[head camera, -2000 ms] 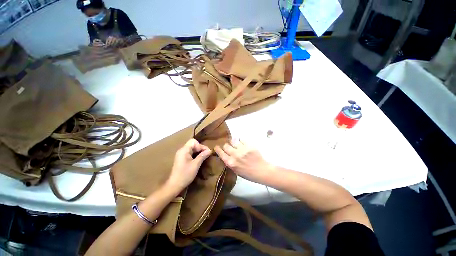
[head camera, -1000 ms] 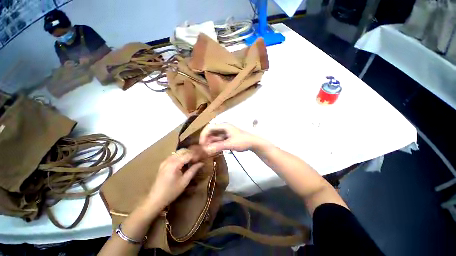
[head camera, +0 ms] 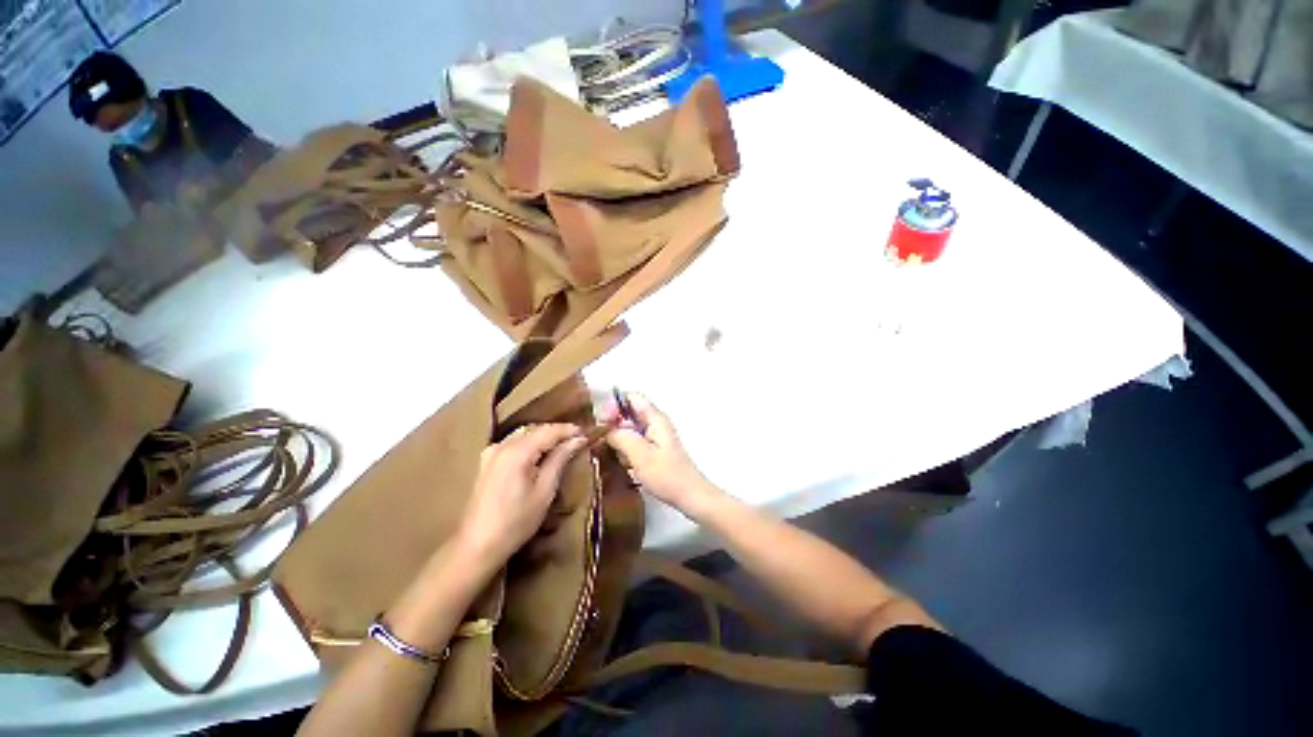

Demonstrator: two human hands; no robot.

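Observation:
A tan-brown bag (head camera: 396, 518) lies over the table's near edge in front of me, with a gold zip line (head camera: 588, 583) curving along its opening. My left hand (head camera: 521, 482) pinches the brown material near the top of the opening. My right hand (head camera: 651, 449) is just right of it, fingertips close to the left ones, holding a small dark pointed tool (head camera: 622, 405), seemingly thread snips. A wide brown strap (head camera: 569, 367) runs up from the bag towards the pile behind. Other straps (head camera: 720, 664) hang at the near side. The exact spot between the fingertips is too small to tell.
More brown bags (head camera: 619, 159) lie behind, and a bag pile (head camera: 72, 446) with looped straps is at left. A red can (head camera: 922, 226) and a small round piece (head camera: 713, 338) are at right. A blue stand (head camera: 724, 69) and a masked person (head camera: 173, 144) are beyond.
My view has shifted, so the table things sit further left. My right hand has lowered beside the left one, and the dark tool now shows in it. The bag remains in front of me.

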